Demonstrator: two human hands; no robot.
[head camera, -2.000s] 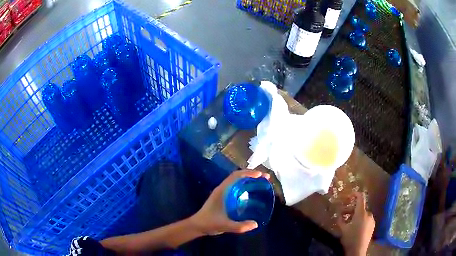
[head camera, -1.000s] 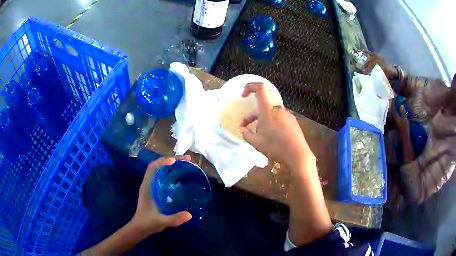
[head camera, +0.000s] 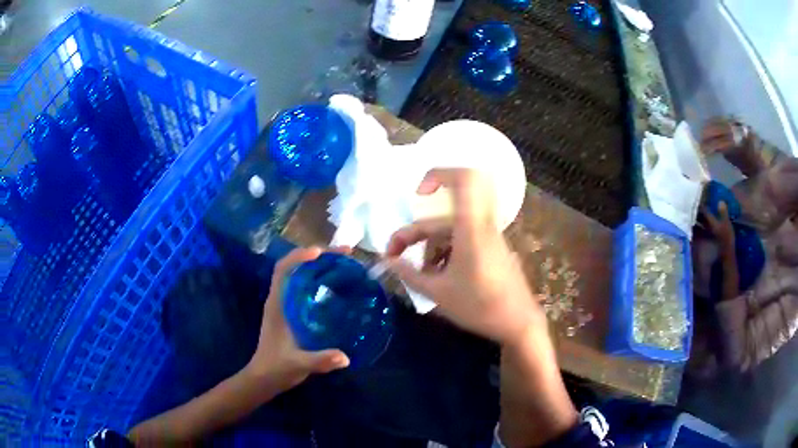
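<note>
My left hand (head camera: 293, 328) holds a transparent blue shell (head camera: 339, 308) from its left side, fingers at the top and thumb below. My right hand (head camera: 472, 262) is at the shell's upper right edge, slightly blurred, with thumb and index finger pinched on a small clear piece (head camera: 378, 270). Whether the piece touches the shell I cannot tell. The white dish (head camera: 499, 166) lies behind my right hand, which hides part of it. A crumpled white cloth (head camera: 363, 188) lies beside and under the dish. Small clear pieces (head camera: 560, 293) are scattered on the brown board (head camera: 542, 219).
A spare blue shell (head camera: 311, 146) rests left of the cloth. A blue perforated crate (head camera: 166, 236) with blue columns stands at left. A blue parts tray (head camera: 621, 289) is at right. A conveyor (head camera: 560, 114) carries shells behind, beside a dark bottle (head camera: 400, 26). Another person's hands hold blue shells at far right.
My right hand has moved from the loose pieces to the dish, then left to the shell's edge. My left hand has kept hold of the shell. The camera view has shifted.
</note>
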